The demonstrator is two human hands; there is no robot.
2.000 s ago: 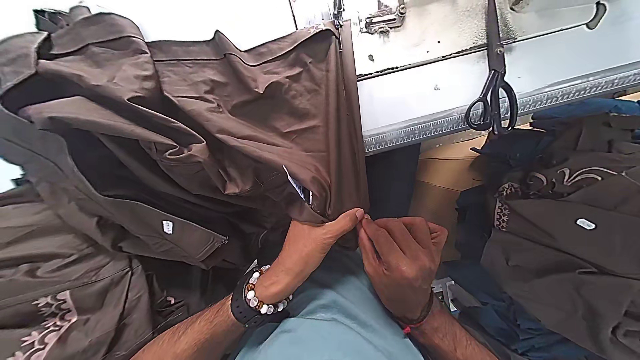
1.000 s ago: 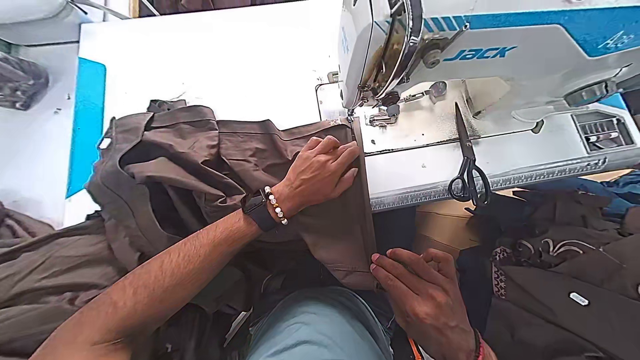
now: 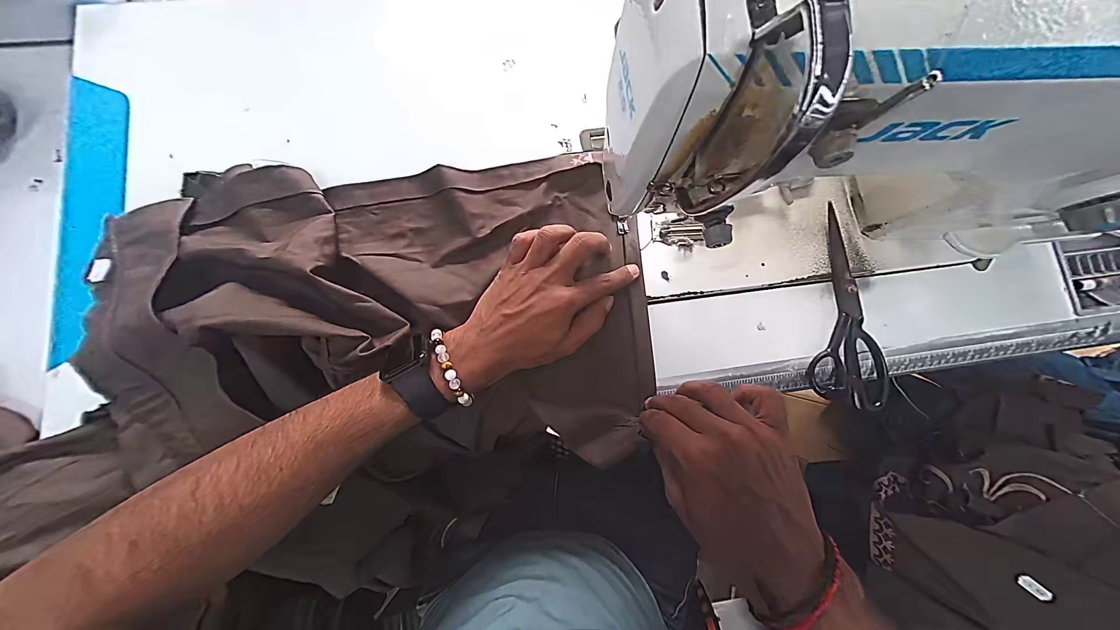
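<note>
A dark brown garment (image 3: 411,227) lies across the white sewing machine bed, its folded right edge running under the presser foot (image 3: 622,226) of the Jack sewing machine (image 3: 945,131). My left hand (image 3: 551,302), with a dark band and a beaded bracelet at the wrist, rests on the fabric just below the foot, fingers bent and the index finger near the edge. At the table's front edge, my right hand (image 3: 717,446) pinches the lower end of that folded edge between thumb and fingers. The needle point is too small to make out.
Black-handled scissors (image 3: 847,341) lie on the machine bed to the right, handles over the ruler strip (image 3: 980,350) along its front edge. More brown garments (image 3: 989,551) with pale embroidery are piled at the lower right. Brown cloth also hangs at the lower left.
Two seconds ago both hands were together at the garment's lower edge; my left hand has since moved up onto the cloth near the presser foot. The view has shifted, showing the machine head.
</note>
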